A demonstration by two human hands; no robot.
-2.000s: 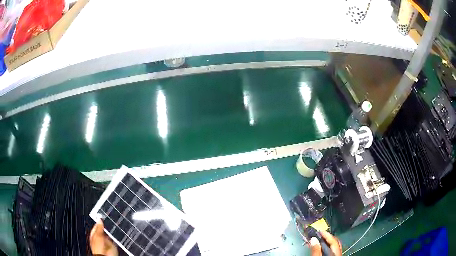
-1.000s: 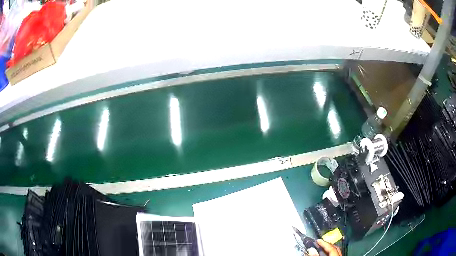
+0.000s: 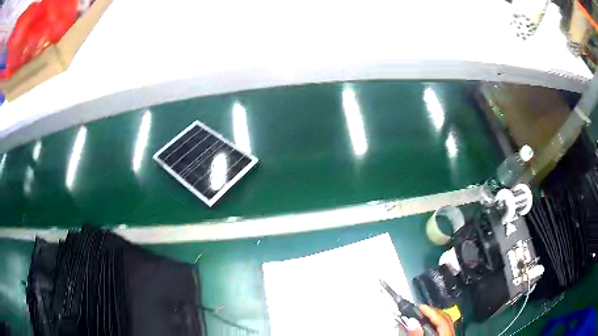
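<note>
My right hand (image 3: 433,320) is at the bottom edge, partly cut off, closed around a dark soldering iron (image 3: 408,307) whose thin tip points up and left over the white work pad (image 3: 331,282). A small solar panel (image 3: 206,161) with a pale frame lies face up and slanted on the green conveyor (image 3: 295,131), with no hand on it. My left hand is not in view.
Stacked black panels (image 3: 160,289) stand at the lower left. The solder feeder (image 3: 492,262) with its wire reel (image 3: 515,201), a pale tape ring (image 3: 444,224), a yellow sponge (image 3: 452,313) and a bottle (image 3: 515,167) are at right. A white shelf (image 3: 295,39) spans the top.
The solar panel, in my left hand two seconds ago, now lies on the conveyor. My left hand has left the picture. The iron has come away from beside the sponge to over the pad.
</note>
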